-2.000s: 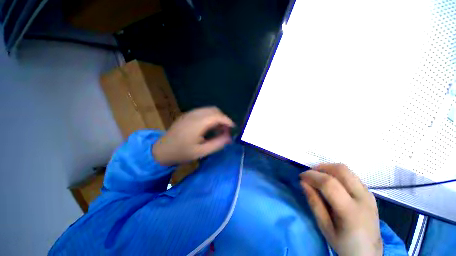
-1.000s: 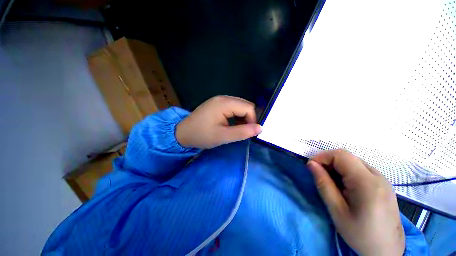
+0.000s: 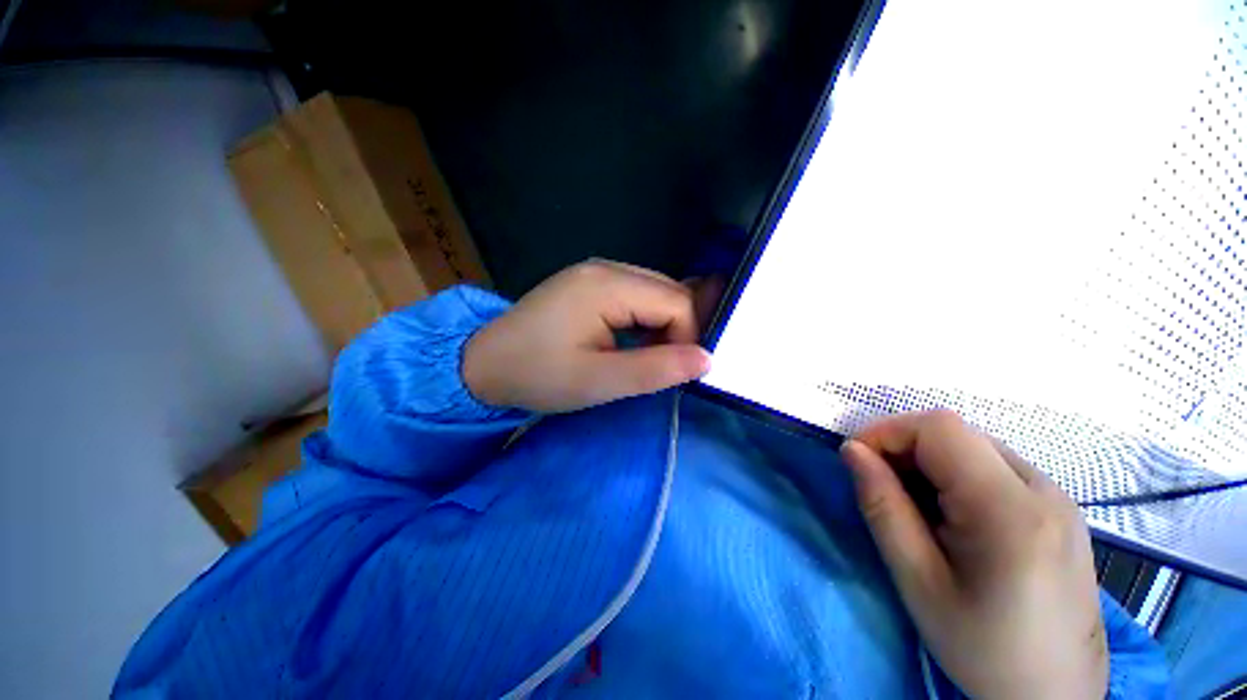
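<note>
A large bright white panel [image 3: 957, 233] with rows of small dots lies at the right, one corner towards me. A black edge strip [image 3: 770, 413] runs along its near edge. My left hand [image 3: 595, 335] is at the corner, thumb and fingertip pinched at the strip's end. My right hand [image 3: 978, 533] pinches the strip further along the near edge. A loose dark length of strip [image 3: 1162, 492] shows to the right of my right hand, over the panel. The strip between the fingers of each hand is mostly hidden.
A brown cardboard box [image 3: 349, 219] stands at the left by a pale wall or floor [image 3: 123, 301]. Another box [image 3: 253, 479] is partly behind my sleeve. A dark surface [image 3: 602, 151] lies beyond my left hand. A bit of metal rail [image 3: 1160, 598] shows at lower right.
Since two seconds ago my left hand has moved right onto the panel corner, and its fingers have closed there. My right hand has stayed by the near edge. Little differs from one second ago.
</note>
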